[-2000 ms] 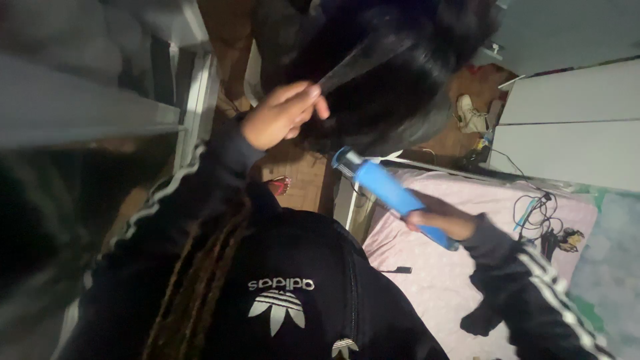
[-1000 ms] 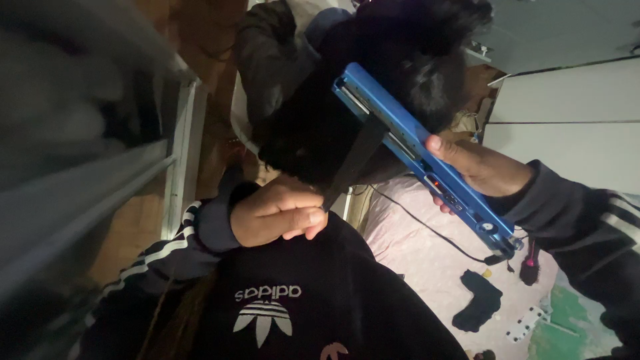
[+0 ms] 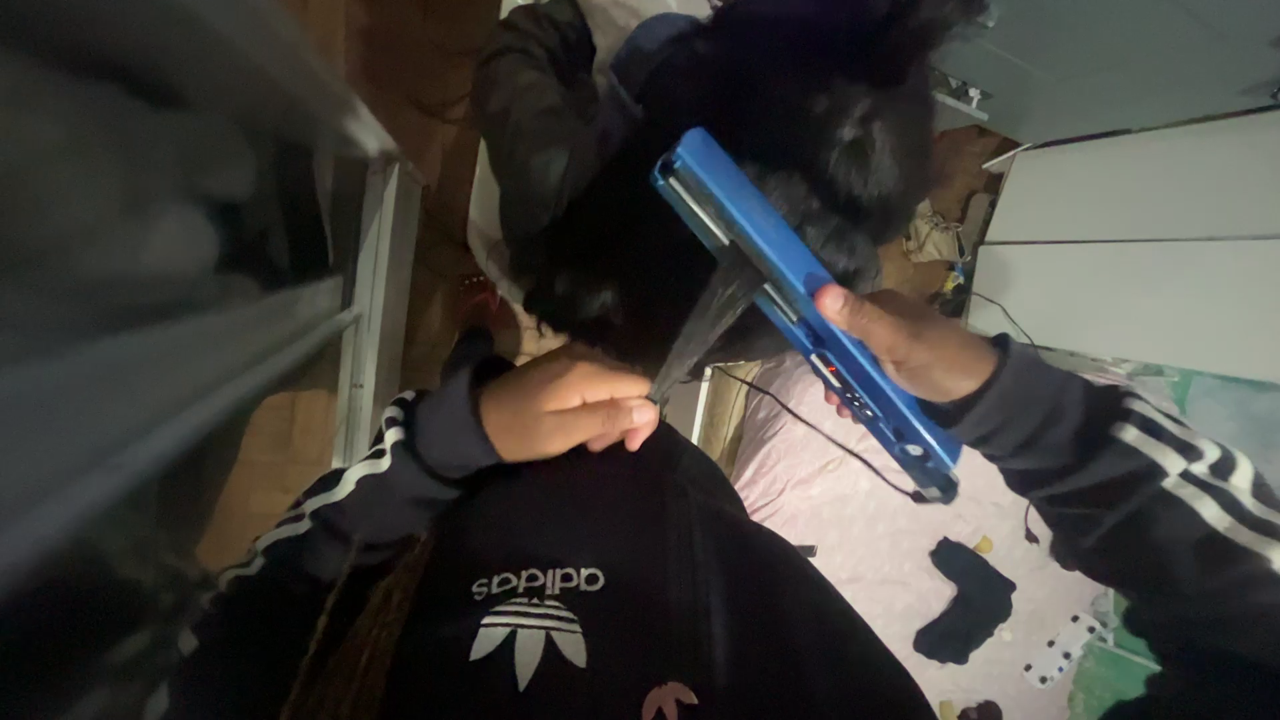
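Note:
A lock of dark hair [image 3: 705, 315] runs from the head of a person [image 3: 840, 150] in front of me down to my left hand [image 3: 570, 405], which pinches its end between thumb and fingers. My right hand [image 3: 905, 340] grips a blue hair straightener [image 3: 790, 270]. Its two plates lie around the lock, partway along it, and the tool slants from upper left to lower right. A small red display glows on its inner side near my fingers. The straightener's black cord [image 3: 820, 435] leaves its lower end.
A bed with a pink sheet [image 3: 820, 520] lies at the lower right, with a black sock [image 3: 965, 600] and a white power strip [image 3: 1062, 650] on it. A metal-framed glass panel [image 3: 375, 300] stands close on the left. White drawers [image 3: 1130, 200] are at the right.
Two seconds ago a blue object in my right hand was apart from the hair; now the straightener is around the lock. Since one second ago, it has moved slightly down along the hair.

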